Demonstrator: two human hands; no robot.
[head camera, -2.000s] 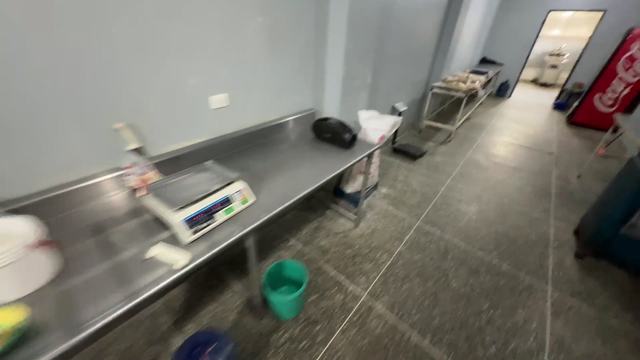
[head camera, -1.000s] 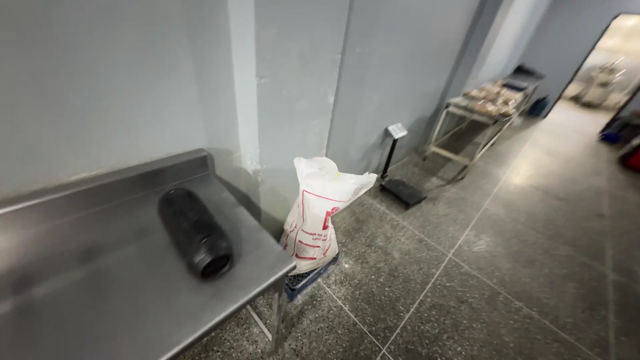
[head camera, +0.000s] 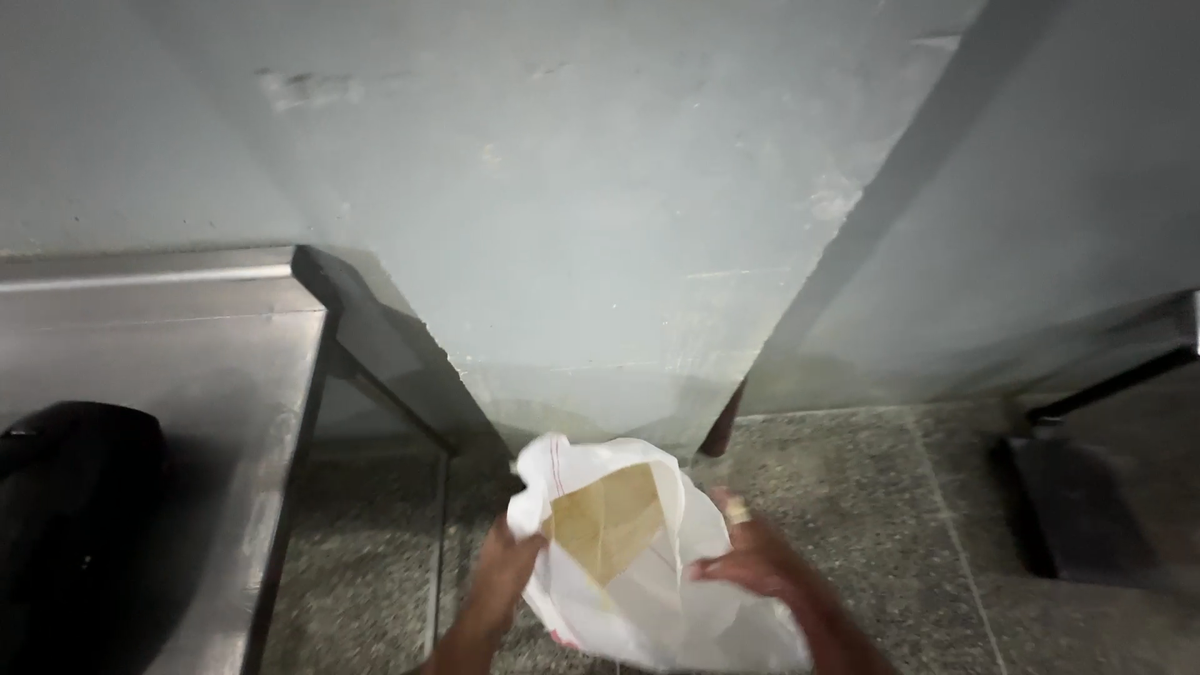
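A white woven sack (head camera: 647, 609) stands at the bottom centre with its mouth spread, and a yellowish-tan surface shows inside it. My left hand (head camera: 511, 558) grips the left edge of the sack's mouth. On the opposite side, my right hand (head camera: 750, 553) is at the rim with thumb and fingers apart; blur hides whether it pinches the plastic. A pale band or ring is on one of its fingers. The lower part of the sack is out of view.
Left of the sack is a stainless steel table (head camera: 197, 375) bearing a black cylindrical object (head camera: 80, 525). A grey wall (head camera: 600, 234) rises ahead. A black platform scale (head camera: 1078, 506) stands on the speckled floor (head camera: 844, 506) at right.
The view has moved to the sack and now looks down into it. Both my hands have come into view at its mouth, which is spread wider than a second ago.
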